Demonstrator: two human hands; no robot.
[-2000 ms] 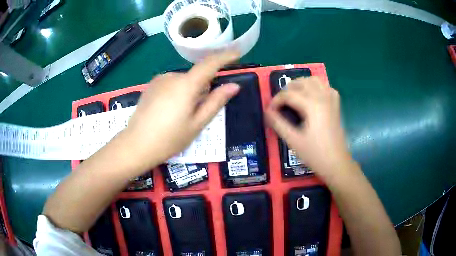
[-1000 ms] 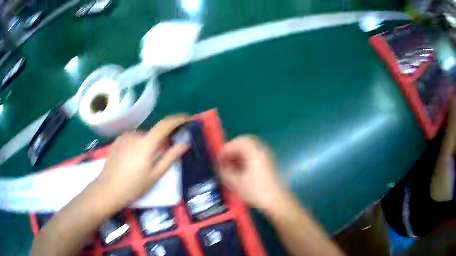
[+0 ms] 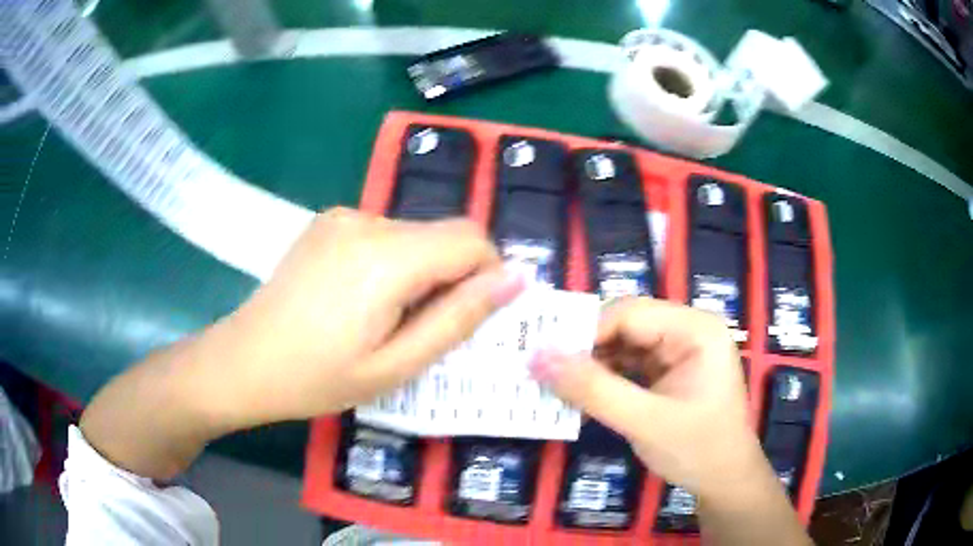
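My left hand [image 3: 373, 309] holds the label strip [image 3: 480, 389], pinching it near its upper edge. The strip is white with rows of small print and trails off to the upper left. My right hand [image 3: 667, 389] has its thumb on the strip's right end, fingers curled at its edge. Both hands are above the red phone tray [image 3: 790, 192]. The tray holds two rows of black phones [image 3: 717, 251], face down, with labels in their lower bays. The hands and strip hide the tray's middle.
A loose phone [image 3: 485, 64] lies behind the tray. A label roll [image 3: 672, 91] with a brown core stands behind the tray, with a white folded piece [image 3: 779, 69] beside it. A grey post-like object [image 3: 243, 23] is at the upper left.
The view has swung left, so the whole tray shows. My hands have come together over the tray's middle, and my right hand has moved from the tray's right edge onto the strip.
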